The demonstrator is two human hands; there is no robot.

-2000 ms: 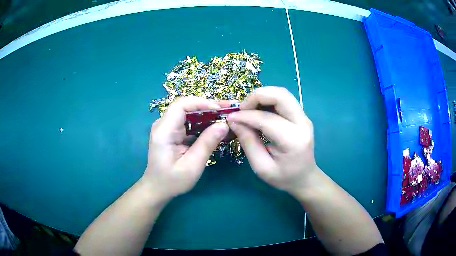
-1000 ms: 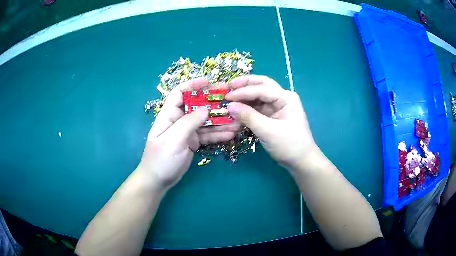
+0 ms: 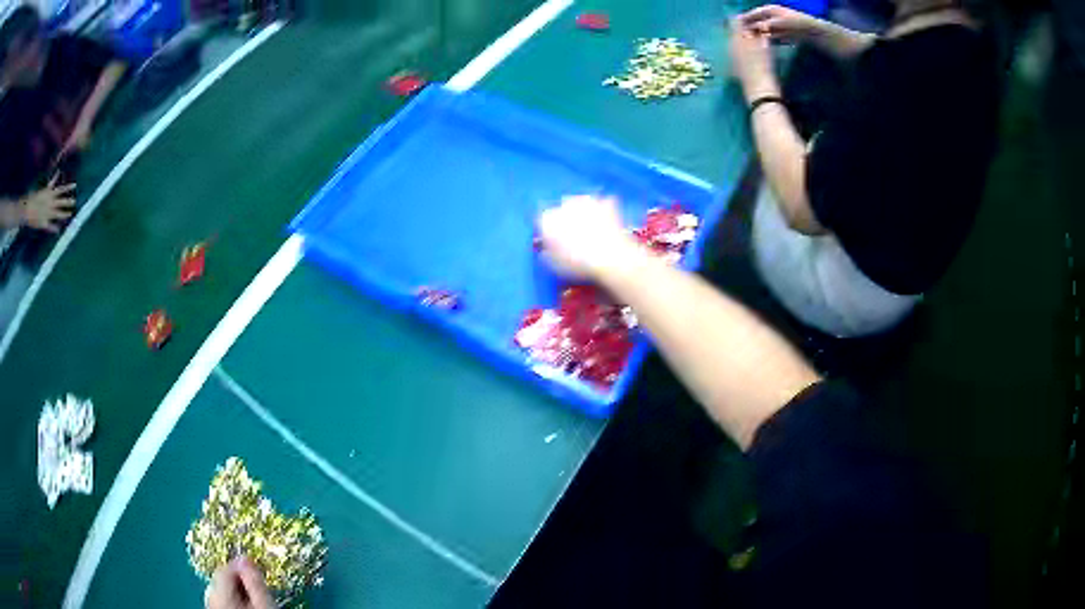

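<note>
The blue tray [image 3: 405, 179] lies in the middle of the view. Red plates with white patches [image 3: 595, 327] are heaped at its near end, and a small reddish piece [image 3: 439, 297] lies apart by its rim. My right hand [image 3: 583, 234] is over the tray beside the heap, blurred and washed out, so its fingers and any held piece cannot be made out. My left hand [image 3: 240, 585] is cut off by the bottom edge, with fingertips at the pile of gold and silver parts [image 3: 256, 523]. Whether it holds anything is hidden.
A seated person in black [image 3: 892, 155] works at the upper right beside another gold pile [image 3: 662, 69]. Another person's hand [image 3: 50, 205] shows at the far left. Red plates [image 3: 192, 264] and a whitish pile [image 3: 64, 450] lie beyond the white strip [image 3: 179, 405].
The view has swung to the right. My right hand has left the red plate and moved over the tray. My left hand is now at the bottom edge, and the held red plate no longer shows.
</note>
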